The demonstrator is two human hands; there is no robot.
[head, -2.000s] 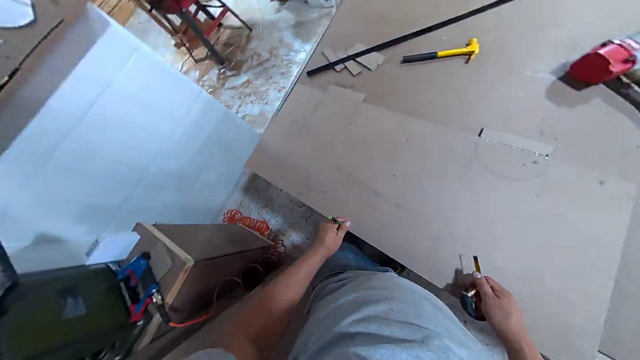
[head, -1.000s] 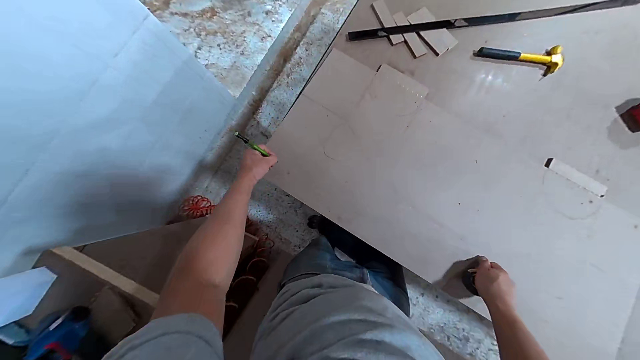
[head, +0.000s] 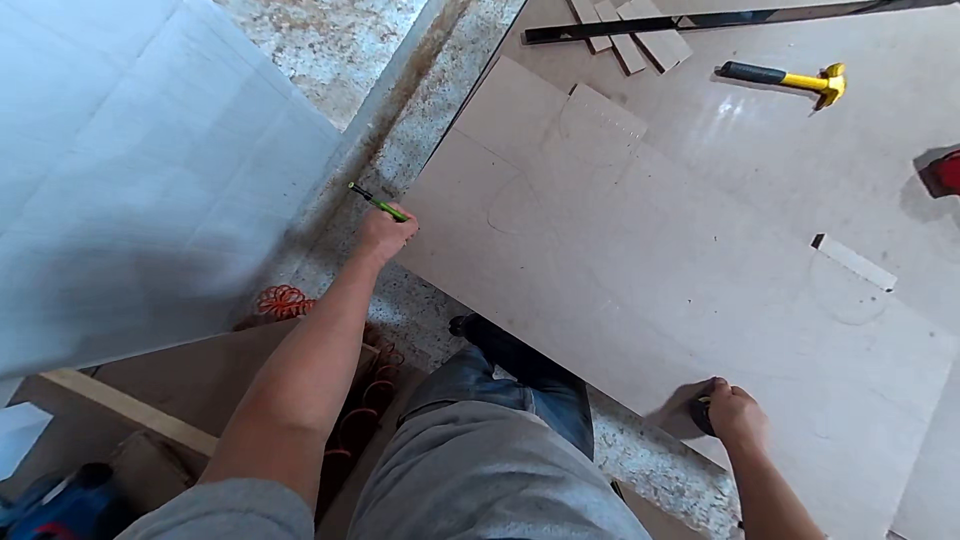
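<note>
My left hand (head: 388, 232) grips a green and black pencil or marker (head: 379, 202) at the left corner of a large flat board (head: 600, 225). Its black end points up and left, over the floor. Near the board's lower edge, my right hand (head: 739, 416) is closed around a dark tape measure (head: 702, 411), whose front is partly hidden by the fingers. Faint curved lines are drawn on the board. Small strips (head: 855, 262) lie at its far edge, one near a drawn curve. A claw hammer with a yellow and black handle (head: 784, 78) rests beyond the board.
A long black bar (head: 600, 31) crosses several short board strips (head: 628, 52) at the top. A red tool (head: 942, 174) is at the right edge. Large pale panels (head: 150, 172) stand at left. Coiled orange hose (head: 285, 301) and a blue tool (head: 64, 499) are lower left.
My left hand with the pencil or marker has moved from the board's lower edge to its left corner. The tape blade seen out two seconds ago no longer shows. The view has shifted.
</note>
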